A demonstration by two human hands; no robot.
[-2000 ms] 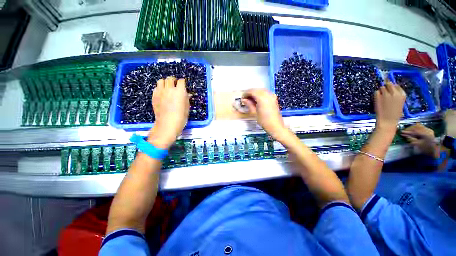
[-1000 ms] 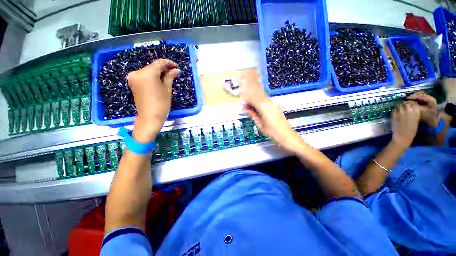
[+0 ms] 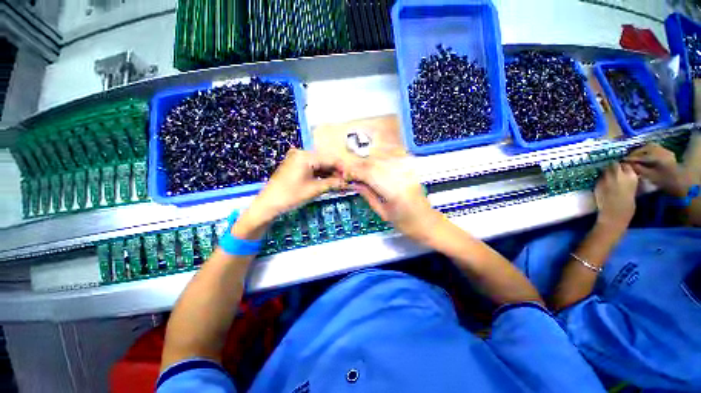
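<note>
My left hand [image 3: 296, 181], with a bright blue band at the wrist, and my right hand [image 3: 378, 189] meet fingertip to fingertip above the green PCB panel [image 3: 165, 249] on the rail. The fingers are bent and pinched together. Whether a small part is between them is too small to tell. The wide blue bin [image 3: 230, 138], heaped with tiny dark components, sits behind my left hand. A small white ring [image 3: 358, 142] lies on the tan patch [image 3: 327, 137] behind my right hand. The hands hide part of the panel.
More green panels [image 3: 84, 157] lie at the left; others [image 3: 261, 31] stand on edge behind the bins. An upright blue bin [image 3: 450, 100] and further bins [image 3: 549, 100] stand to the right. Another worker's hands [image 3: 619, 188] are over the rail at the right. A red object [image 3: 642, 38] lies at the rear right.
My left hand has left the wide bin and come down towards the rail. My right hand has moved from the white ring to meet it. The neighbour's nearer hand has moved from the bins to the rail.
</note>
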